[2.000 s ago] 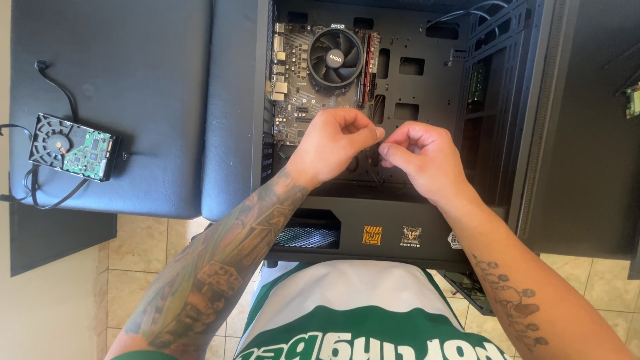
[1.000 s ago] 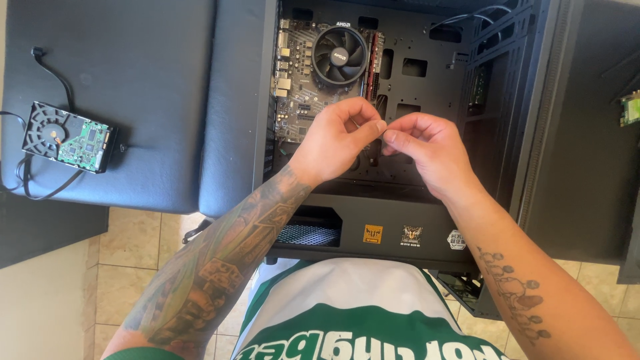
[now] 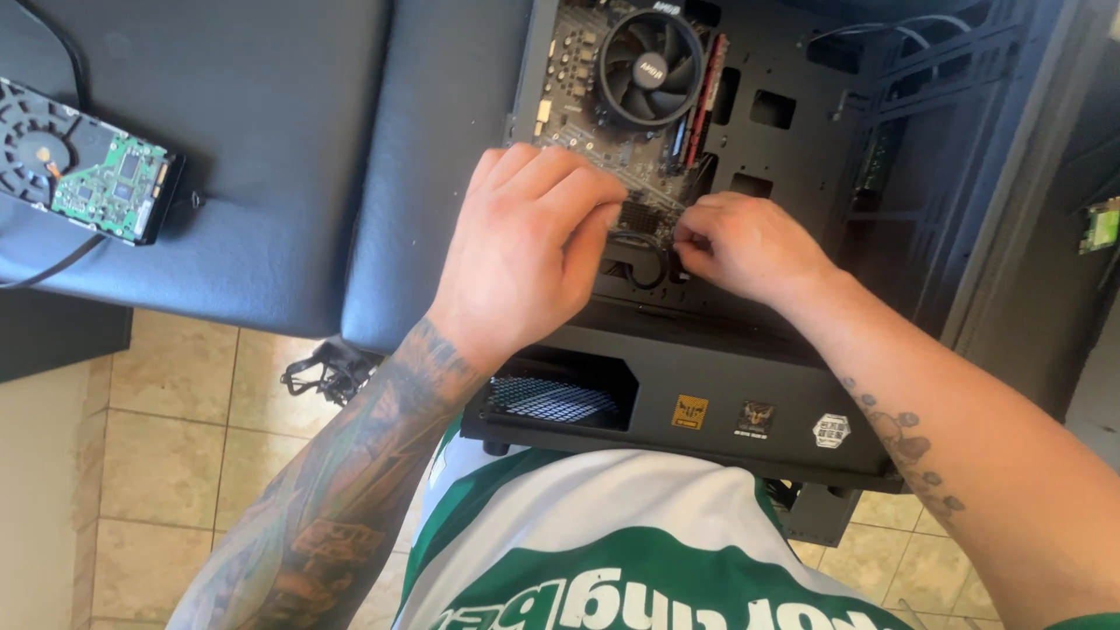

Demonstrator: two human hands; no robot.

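Note:
My left hand [image 3: 538,245] is over the lower left of the motherboard [image 3: 573,114], fingers curled and fingertips together; whether something small is between them cannot be told. My right hand [image 3: 752,245] is at the board's lower right edge, thumb and forefinger pinched near a dark cable [image 3: 647,271]; what they hold is hidden. Above the hands, a round black AMD CPU cooler fan [image 3: 650,68] sits on the board, with a red memory module [image 3: 707,101] upright to its right. The board lies inside an open black computer case [image 3: 787,359].
A hard disk drive [image 3: 87,162] with a green circuit board and black cables rests on the dark padded surface [image 3: 254,175] at left. A bundle of black cables [image 3: 332,372] lies below its edge. Pale cables [image 3: 910,26] run at the case's upper right.
My hands, close together over the case a second ago, have moved apart: the left one to the left, the right one now lower at the board's edge.

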